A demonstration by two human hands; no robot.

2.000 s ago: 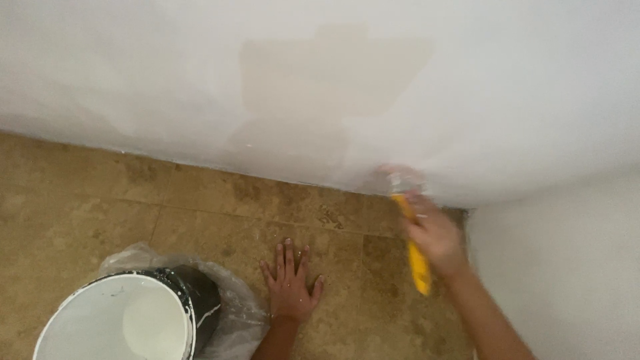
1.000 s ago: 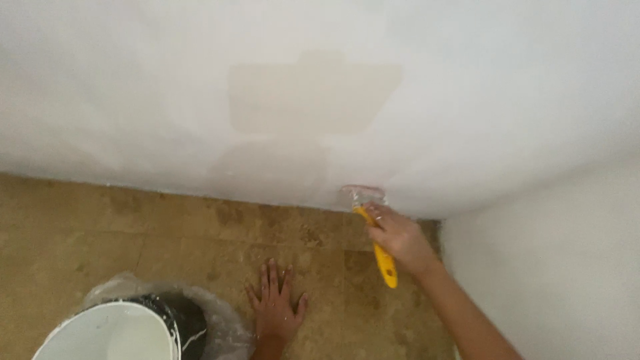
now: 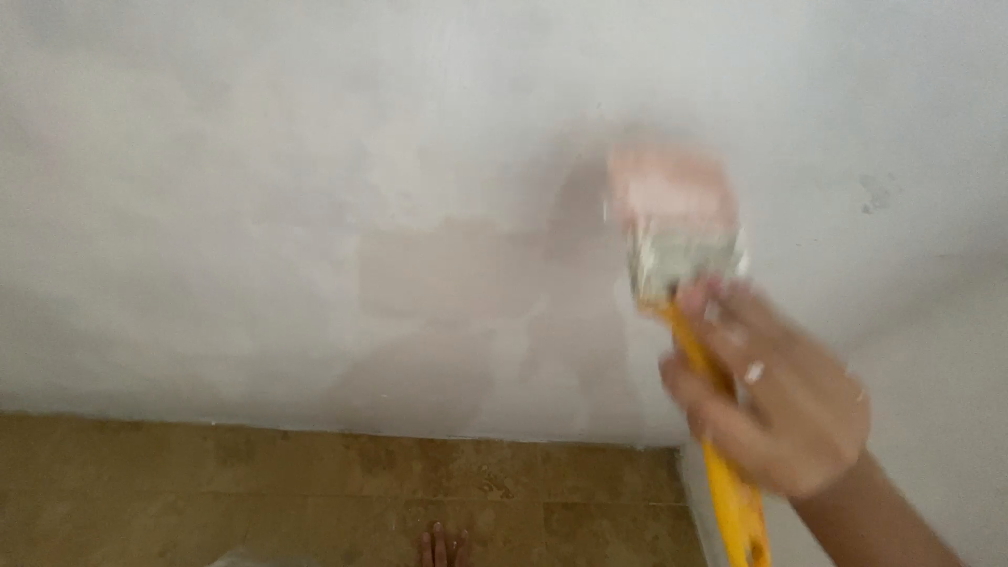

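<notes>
My right hand [image 3: 776,394] is closed around the yellow handle of a flat paintbrush [image 3: 681,236], whose pinkish, paint-coated bristles point upward in front of the white wall [image 3: 236,197]. Motion blurs the brush, so whether its tip touches the wall I cannot tell. White paint spots mark my fingers. To the left of the brush the wall bears a beige-grey patch [image 3: 449,272] and darker shading beneath it. At the bottom edge only the fingers of my left hand [image 3: 443,545] show, spread on the brown tile floor [image 3: 276,488]; the rest of that hand is out of view.
A second wall [image 3: 937,378] meets the first at a corner on the right. Along the wall's foot runs the edge of the tiles. A bit of clear plastic sheet [image 3: 256,559] shows at the bottom, left of my left hand.
My right hand has raised the brush from the foot of the wall to higher up. The view has tilted upward, and the paint bucket has left it. My left hand still rests on the floor.
</notes>
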